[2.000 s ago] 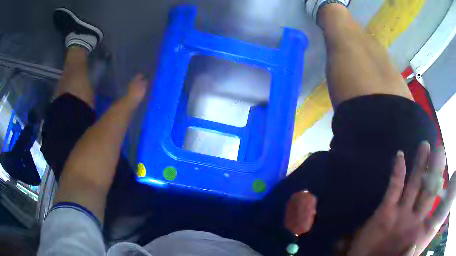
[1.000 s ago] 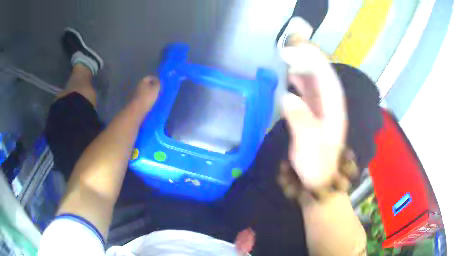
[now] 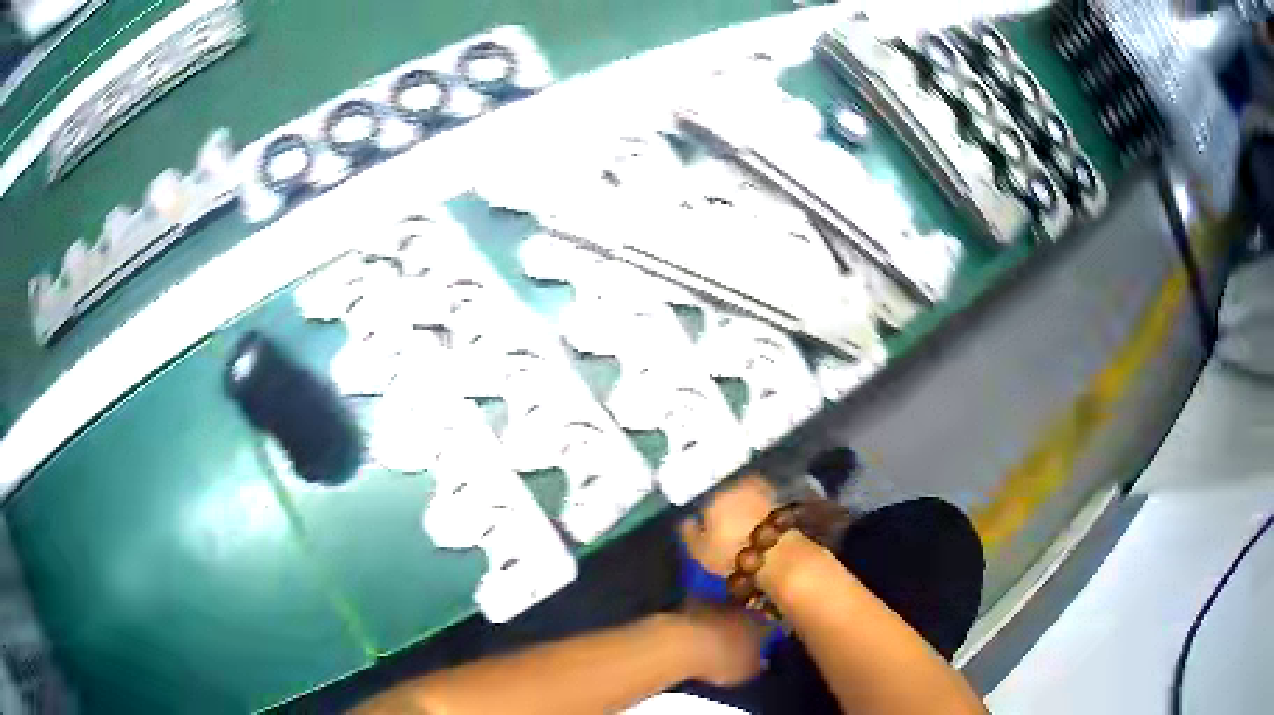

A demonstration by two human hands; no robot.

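Note:
A black ribbed stack of discs (image 3: 296,409) lies on its side on the green mat (image 3: 154,559) at the left. A pile of silver four-seat brackets (image 3: 517,405) spreads to its right, overlapping, some on edge. My left hand (image 3: 727,645) is low at the centre, below the bench edge, blurred. My right hand (image 3: 734,520), with a brown bead bracelet, is just above it near the bench edge. Blue of the stool (image 3: 699,576) shows between the hands. The fingers of both hands are hidden or blurred, so I cannot tell whether they grip it.
A pale rail (image 3: 210,300) crosses the bench. Beyond it lie a filled bracket (image 3: 384,119) with black rings and other plates. More filled brackets (image 3: 999,119) stand at the far right. The grey floor with a yellow line (image 3: 1090,419) shows beyond the bench edge.
The view has swung from the floor and the blue stool up to the bench. My right hand, earlier raised with fingers spread, is now low beside my left. The stool is mostly hidden.

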